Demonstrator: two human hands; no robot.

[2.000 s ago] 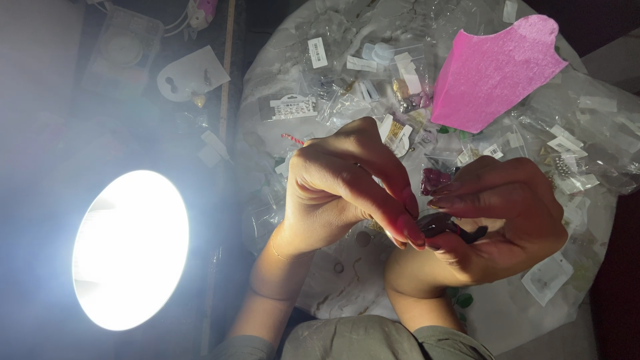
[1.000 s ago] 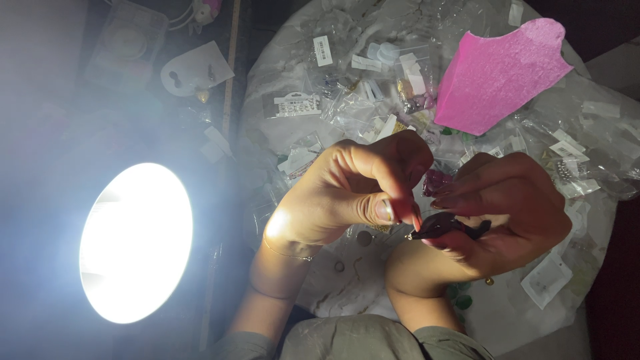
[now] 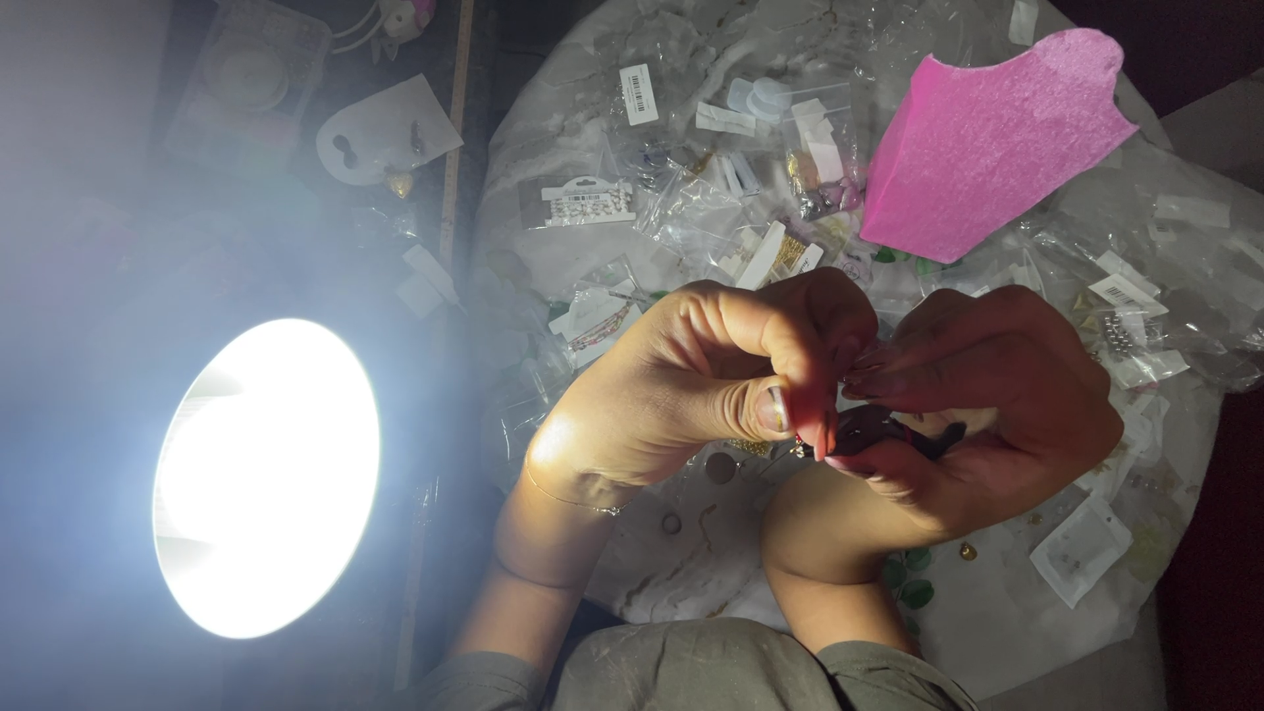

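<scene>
My left hand point(image 3: 691, 380) pinches something small between thumb and forefinger; a tiny red and gold-coloured bit point(image 3: 800, 446) shows just below those fingertips. Curled around a small dark object point(image 3: 874, 427), my right hand point(image 3: 997, 415) holds it close against the left fingertips. The dark object's exact kind cannot be told, as the fingers cover much of it. Both hands meet above the marble-patterned round table. A thin chain bracelet point(image 3: 583, 506) circles the left wrist.
A bright lamp point(image 3: 267, 479) glares at the left. Around the hands lie clear plastic packets point(image 3: 691, 212) of jewellery parts, a pink velvety display stand point(image 3: 997, 143), a white earring card point(image 3: 380, 128), a small clear pouch point(image 3: 1081, 548) and a round gold-coloured charm point(image 3: 968, 551).
My left hand's fingers have shifted and bent differently since two seconds ago, with the thumb now turned more to view. My right hand keeps hold of the dark object.
</scene>
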